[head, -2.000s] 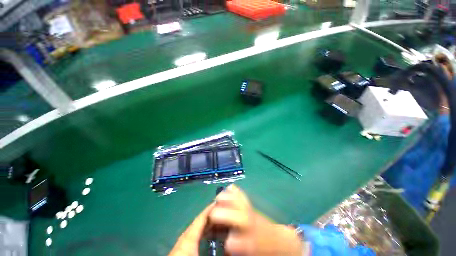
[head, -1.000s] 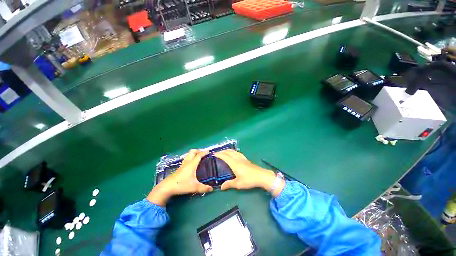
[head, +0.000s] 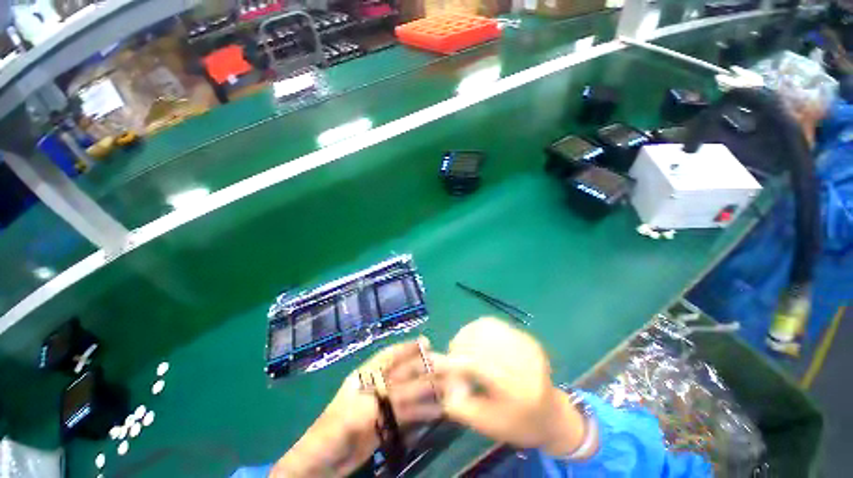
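My left hand (head: 341, 425) and my right hand (head: 505, 387) are together at the bottom centre, blurred. Between their fingers is a thin dark front panel (head: 385, 425), tilted and largely covered by the fingers; which hand bears it is hard to tell, but both grip its edges. A dark shape under the hands is too blurred to name. Just beyond, a clear panel tray (head: 346, 313) holds a row of black panels with blue strips. Dark tweezers (head: 494, 302) lie right of the tray.
Display units (head: 599, 185) stand at the right beside a white box (head: 697, 187) with a red switch. One unit (head: 461, 170) stands beyond the tray, others at left near white dots (head: 136, 417). A film-filled waste bin (head: 776, 397) is at lower right.
My hands have left the panel tray and come together nearer me, with a panel between them. The tray is uncovered. The white-screened unit is no longer visible as such. The view has shifted.
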